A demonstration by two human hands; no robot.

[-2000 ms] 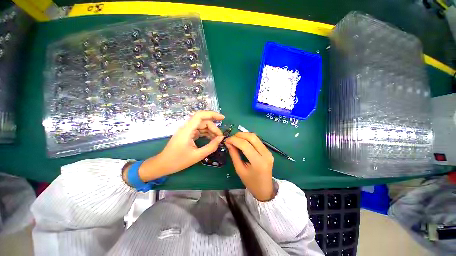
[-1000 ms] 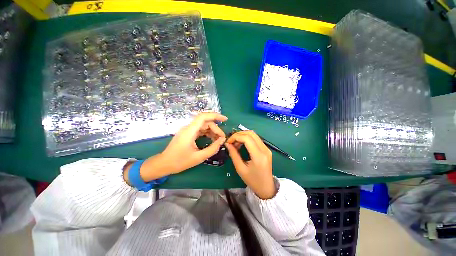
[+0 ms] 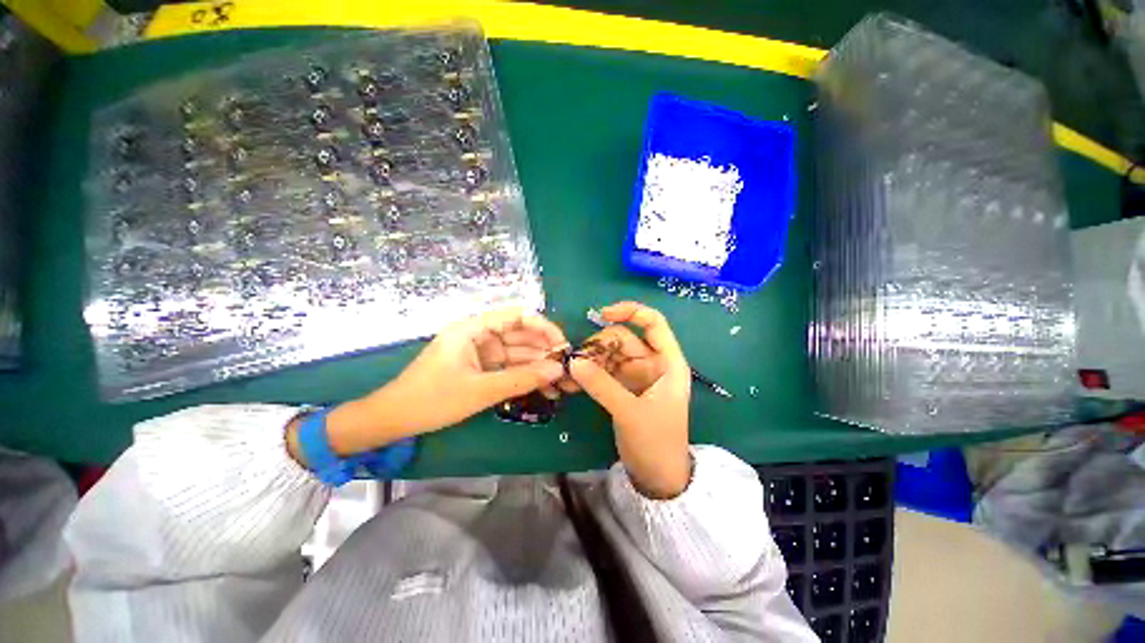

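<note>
My left hand [image 3: 483,367] and my right hand [image 3: 638,374] meet fingertip to fingertip over the green mat. Between them they pinch a tiny dark part [image 3: 569,357], likely a flex cable assembly; its details are too small to tell. A black watch housing [image 3: 527,408] lies on the mat under my left fingers, partly hidden. The tweezers [image 3: 712,382] lie on the mat, mostly covered by my right hand. A blue parts bin [image 3: 768,189] holds a heap of tiny white gaskets [image 3: 684,211], with more scattered near it.
A clear blister tray [image 3: 301,214] with rows of flex assemblies lies at left. Stacked blister trays [image 3: 942,251] stand at right. A black compartment tray [image 3: 829,540] is below the bench edge at right. Yellow tape [image 3: 628,30] edges the mat. Another person's sleeve [image 3: 1023,484] shows at far right.
My right hand has turned, its fingers spread upward and now covering more of the tweezers. My left fingers have curled in closer to it. The whole view has shifted slightly.
</note>
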